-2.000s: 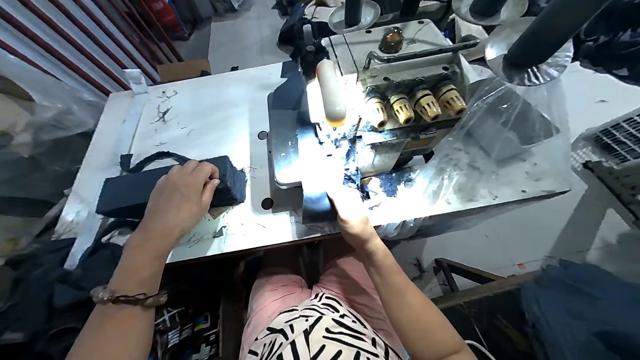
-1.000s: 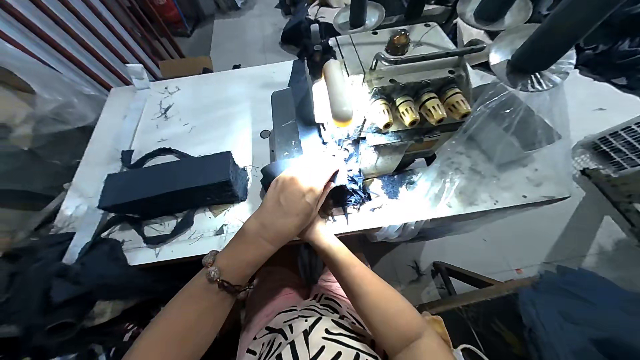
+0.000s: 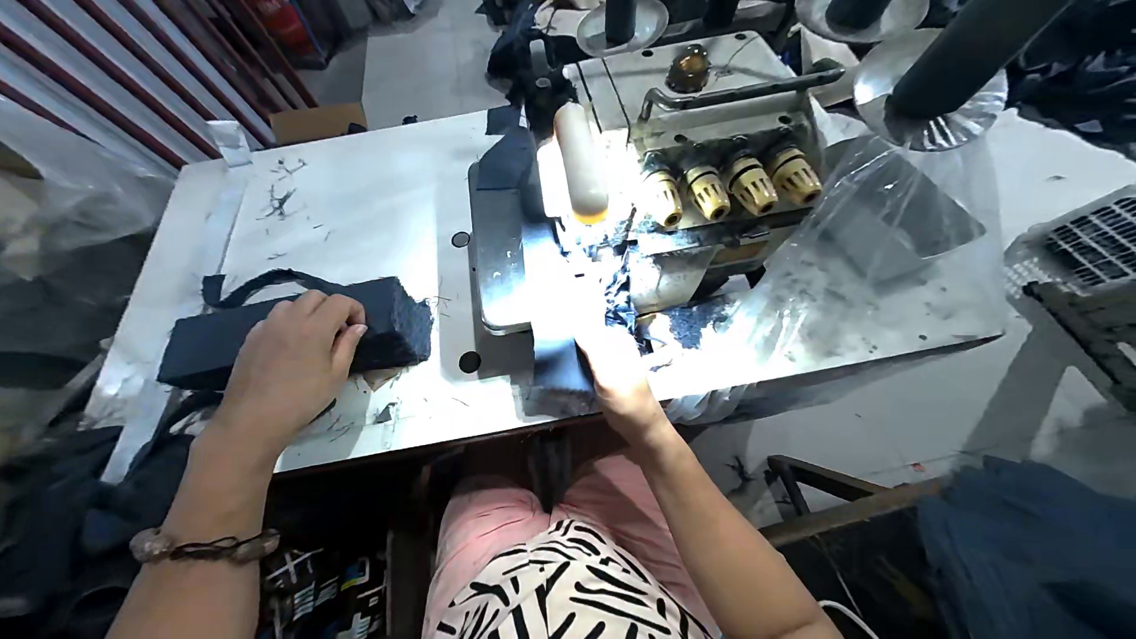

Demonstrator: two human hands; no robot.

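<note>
My left hand (image 3: 297,355) rests on a stack of dark fabric pieces (image 3: 204,346) at the left of the white table; its fingertips are on the top edge, and whether they pinch a piece is unclear. My right hand (image 3: 617,364) holds the near end of a dark fabric strip (image 3: 561,355) at the overlock sewing machine (image 3: 674,275). The strip runs beside the machine's metal plate (image 3: 499,257). Glare from the lamp (image 3: 581,169) hides the needle area and the right fingertips. Dark scraps (image 3: 621,293) hang beside the right fingers.
Beige tension knobs (image 3: 750,185) line the machine's front. Clear plastic (image 3: 879,231) lies to the right. A narrow dark fabric band (image 3: 275,277) curls behind the stack. Thread scraps (image 3: 280,202) lie on the table (image 3: 364,204). Blue fabric (image 3: 1029,541) is piled at the lower right.
My left hand has moved left from beside my right hand at the machine onto the fabric stack. My right hand has stayed near the machine.
</note>
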